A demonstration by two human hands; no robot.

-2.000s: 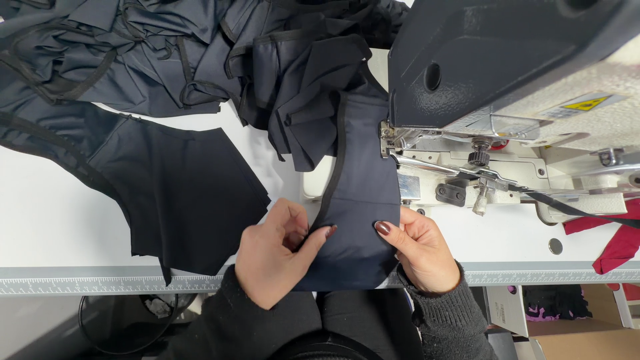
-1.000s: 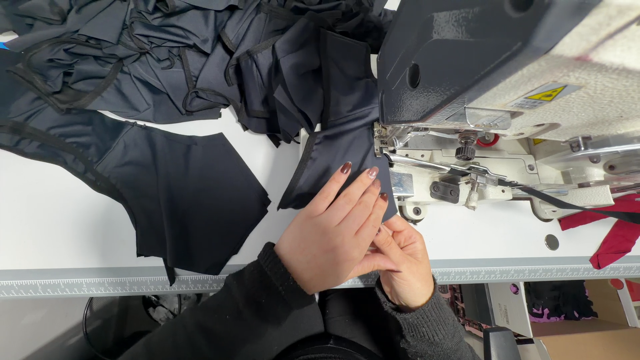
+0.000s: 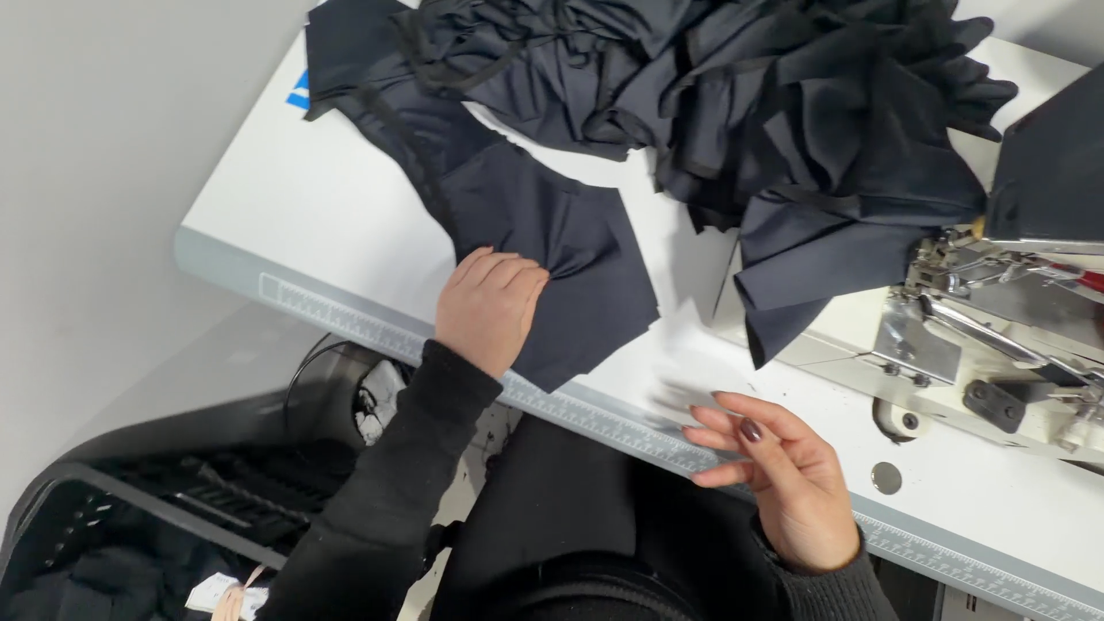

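My left hand point(image 3: 492, 309) lies on a dark navy fabric piece point(image 3: 565, 259) with black edging, its fingers curled over the cloth and gathering folds in it; the fingertips are partly hidden. Past the table's front edge, my right hand point(image 3: 780, 474) is raised with fingers apart and nothing in it. Another dark fabric panel point(image 3: 824, 267) reaches from the presser-foot area of the sewing machine point(image 3: 931, 272), its lower corner folded. It joins a heap of dark fabric pieces point(image 3: 604, 78) along the back of the table.
A ruler strip point(image 3: 604, 418) runs along the front edge of the white table point(image 3: 319, 207). At the lower left stands a black plastic basket point(image 3: 155, 509) holding dark cloth. Metal guides point(image 3: 992, 336) stick out from the machine at the right.
My hands have come apart: the left has moved from the panel by the machine to the fabric piece on the left, the right has let go of the panel. The view has swung left.
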